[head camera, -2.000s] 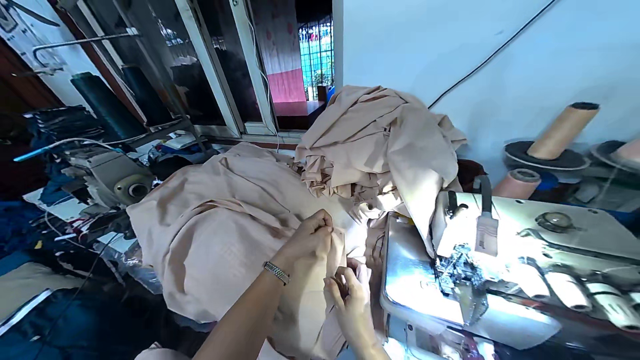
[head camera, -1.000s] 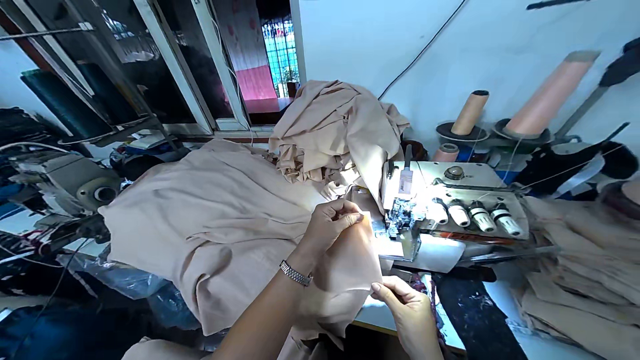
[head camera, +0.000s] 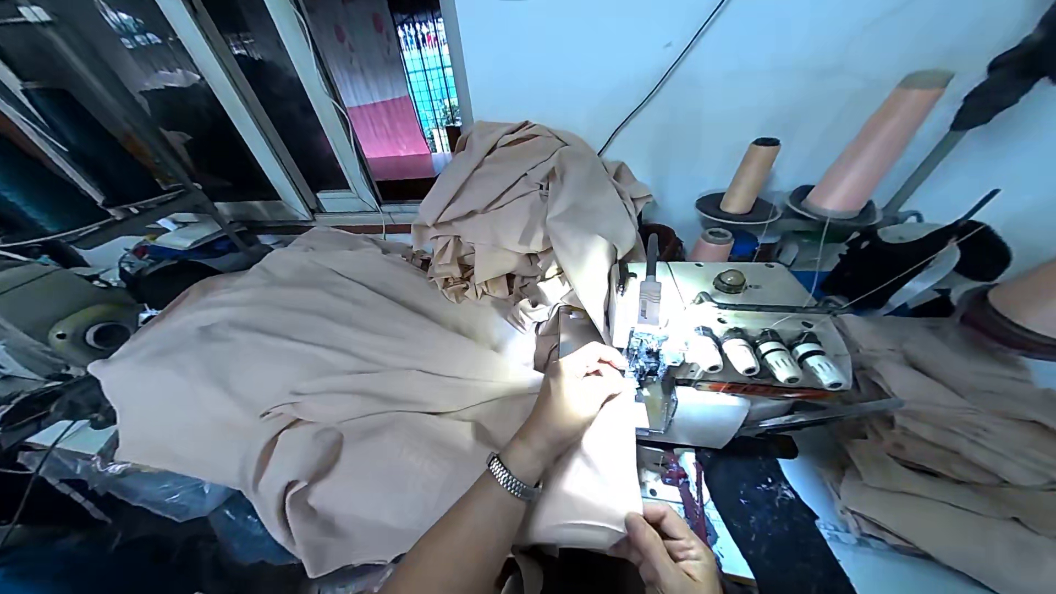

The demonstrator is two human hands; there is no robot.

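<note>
A wide spread of beige fabric [head camera: 346,379] covers the table to the left of an overlock sewing machine [head camera: 742,322]. My left hand [head camera: 582,384], with a metal-banded watch on the wrist, pinches the fabric's edge just left of the machine's needle and presser foot area [head camera: 648,355]. Nearer to me, my right hand [head camera: 672,544] holds the lower corner of the same edge between thumb and fingers. The edge runs fairly straight between both hands, along the machine's left side. The needle itself is too small to make out.
Behind lies a heap of beige fabric [head camera: 536,198]. Thread cones [head camera: 883,148] stand on holders behind the machine. Stacked beige pieces [head camera: 949,462] lie at right. Another sewing machine [head camera: 74,322] is at far left, and a dark cloth strip [head camera: 767,511] hangs below the overlock.
The view has swung to the right. My hands have brought the fabric edge up beside the machine's needle area; two seconds ago they were close together on the fabric, farther from it.
</note>
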